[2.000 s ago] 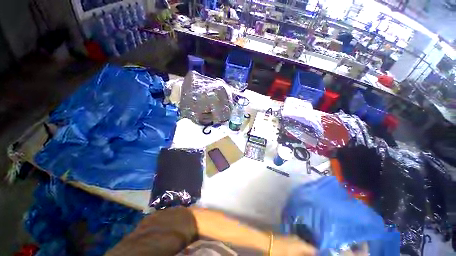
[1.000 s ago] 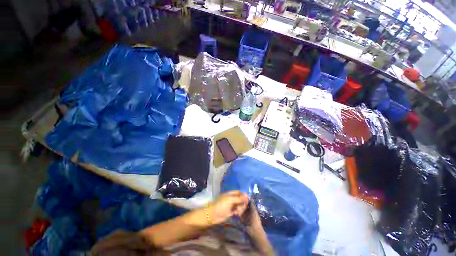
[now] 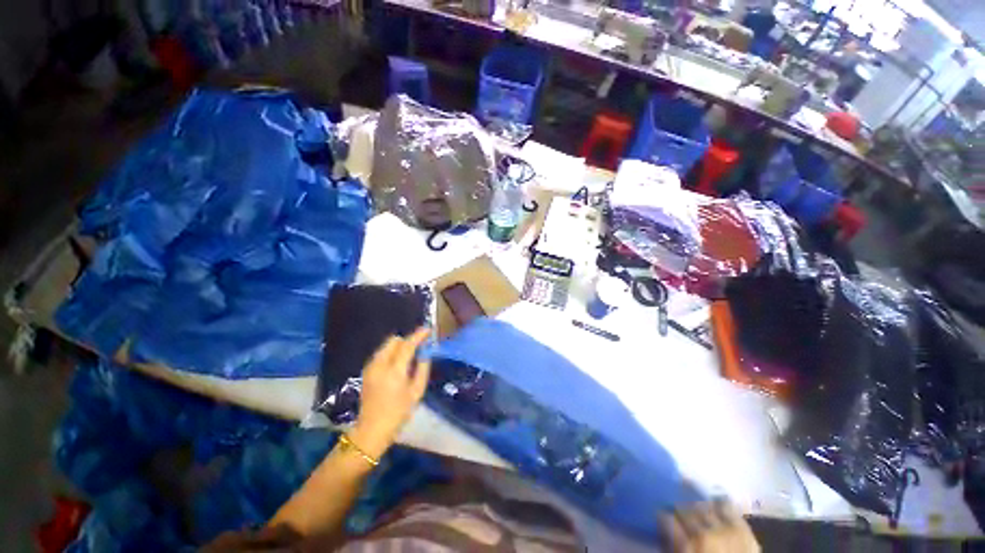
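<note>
A blue plastic bag (image 3: 551, 416) lies stretched across the front of the white table, with dark glossy contents showing through it. My left hand (image 3: 391, 383), with a yellow bracelet at the wrist, is at the bag's left end, beside a polybagged dark garment (image 3: 362, 329); its fingers look closed on the bag's edge. My right hand (image 3: 707, 529) is blurred and cut off by the bottom edge, at the bag's right end; its grip cannot be made out. A phone (image 3: 462, 304) lies on brown card (image 3: 495, 290) just behind the bag.
A large blue plastic heap (image 3: 216, 248) covers the left side. A calculator (image 3: 549, 279), bottle (image 3: 503, 212), marker (image 3: 595, 331) and dark ring (image 3: 649, 287) lie behind. A polybagged grey-brown garment (image 3: 427, 162) is at the back; dark polybagged garments (image 3: 864, 378) are at right.
The blue bag has turned from a rounded shape into a long, slanted one. My hands have moved from close together to far apart at its two ends. The camera view has shifted slightly.
</note>
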